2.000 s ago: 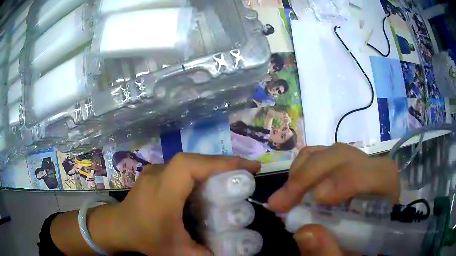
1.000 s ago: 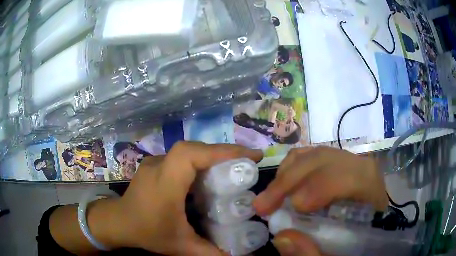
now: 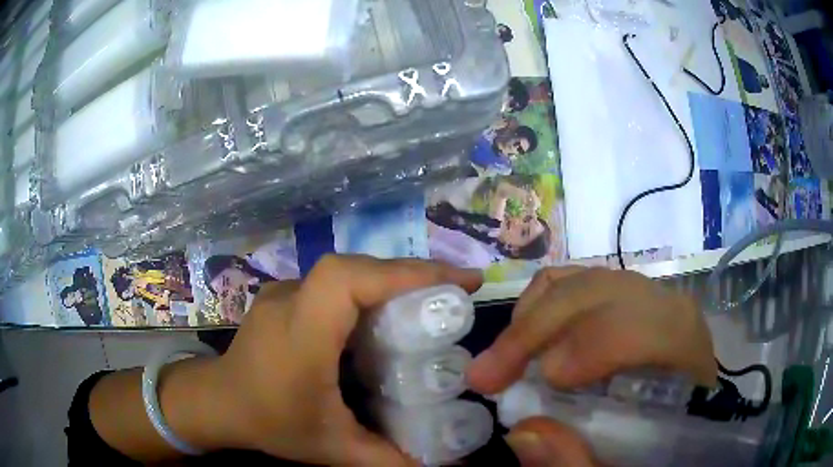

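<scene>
My left hand (image 3: 274, 365), bare, holds three white plastic housings (image 3: 427, 317) stacked one above another, their oval ends facing right. My right hand (image 3: 612, 328), bare, holds a fat clear dispensing syringe (image 3: 630, 421) with white contents. Its front points left at the middle housing (image 3: 429, 372). My right index fingertip is close to that housing's end face and hides the needle tip; I cannot tell if it touches. A black cable (image 3: 751, 392) attaches near the barrel's rear, beside a green cap (image 3: 799, 410).
Stacked clear blister trays (image 3: 365, 119) with white units stand at the left and back. A white paper sheet (image 3: 594, 155) with a thin black cord (image 3: 680, 182) lies right of them, over printed photos. A clear hose (image 3: 776, 228) curves at the right.
Compared with two seconds ago, the syringe front has moved from the top housing to the middle one. The housings sit slightly higher at the top of the stack. Little differs from one second ago.
</scene>
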